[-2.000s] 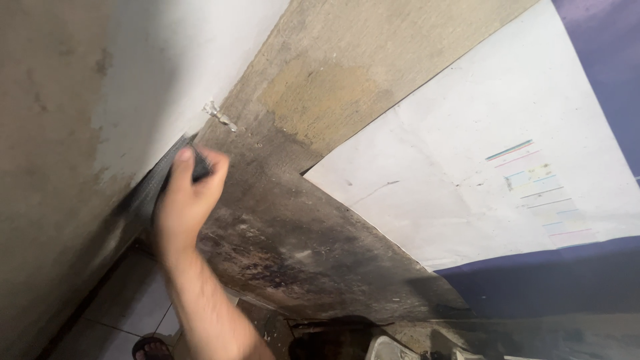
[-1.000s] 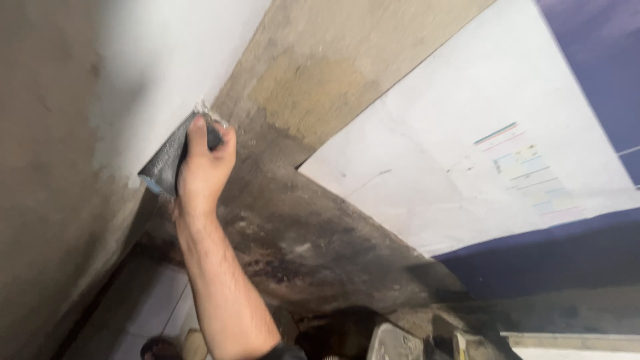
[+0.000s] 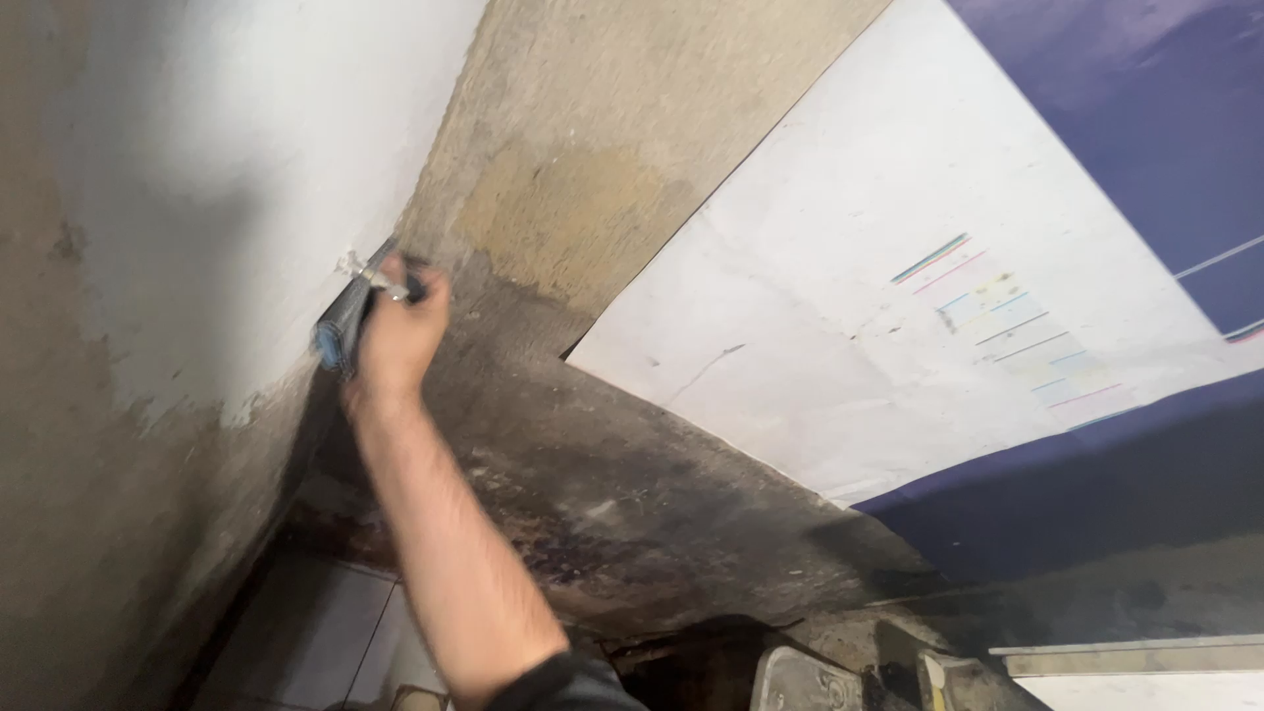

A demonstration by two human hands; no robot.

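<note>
My right hand (image 3: pixel 400 341) is closed around the dark handle of a broad metal plastering trowel (image 3: pixel 346 311). The trowel lies nearly edge-on against the left wall, beside the corner, with a blue part at its lower end. A lump of white filler (image 3: pixel 351 263) shows by its upper end, and a whitish streak crosses near my thumb. Smooth white filler (image 3: pixel 296 118) coats the upper part of the left wall, ending in a ragged edge above bare grey-brown plaster (image 3: pixel 89 474). The hand and blade are somewhat blurred. My left hand is out of view.
Right of the corner, a stained bare wall (image 3: pixel 632 513) carries a large white printed sheet (image 3: pixel 790 326) and a purple-blue one (image 3: pixel 1136 128). Below are pale floor tiles (image 3: pixel 296 612), a worn plastic item (image 3: pixel 805 681) and a white-topped ledge (image 3: pixel 1136 662).
The trowel has turned from showing its broad face one second ago to nearly edge-on now. My right hand has stayed closed on it near the corner.
</note>
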